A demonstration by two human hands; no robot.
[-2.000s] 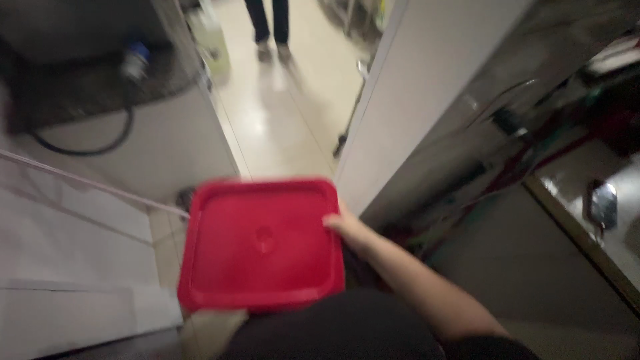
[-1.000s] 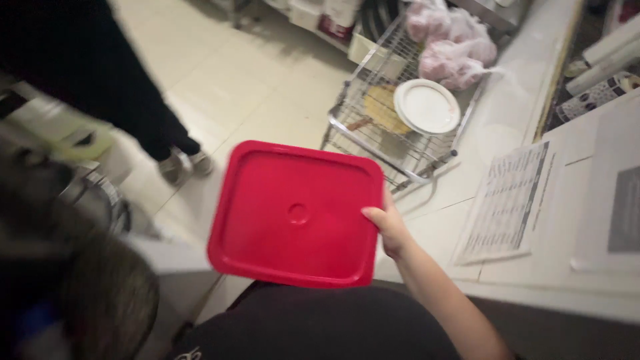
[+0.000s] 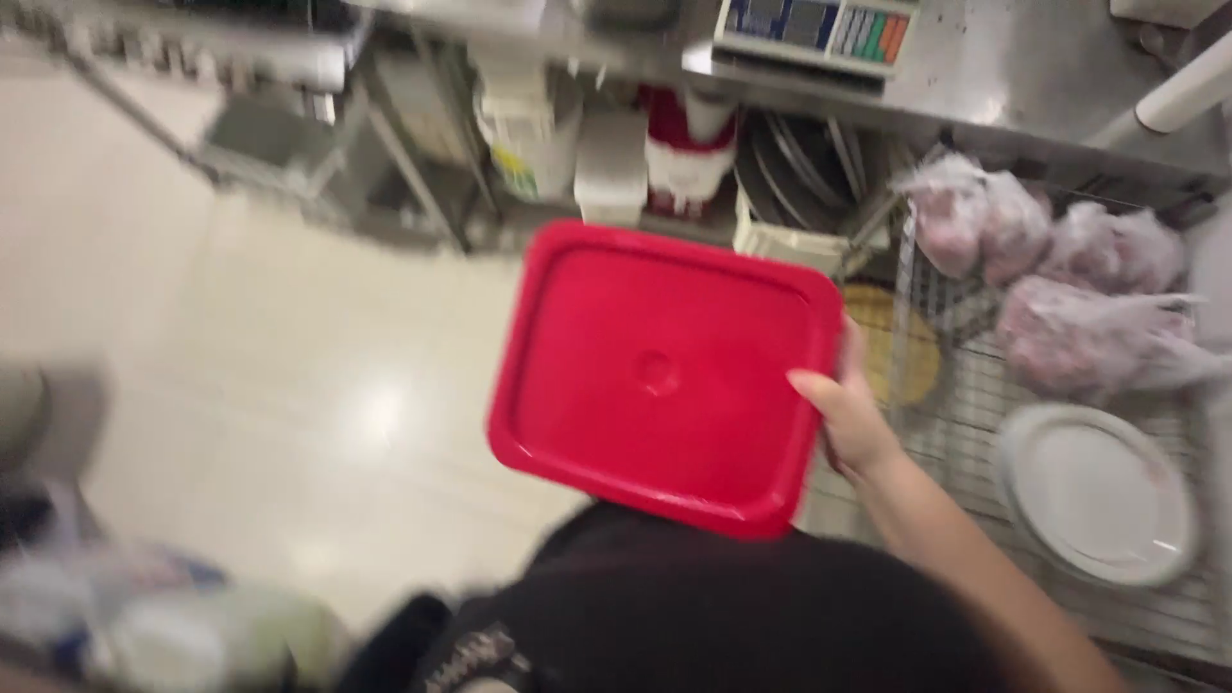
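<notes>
A red square plastic lid, apparently on a container whose body is hidden below it, is in front of my torso. My right hand grips its right edge, thumb on top and fingers underneath. My left hand is out of sight. Just right of my hand, a wire rack bears a round yellowish thing, white plates and several pinkish-filled plastic bags.
A stainless steel table with a digital scale spans the top. Under it stand a white bucket, a red and white tub and round pans. Blurred bags lie at lower left.
The view has swung strongly to the steel table and wire rack. The red lid stays in my right hand. The standing person seen earlier at the upper left is no longer plainly in view.
</notes>
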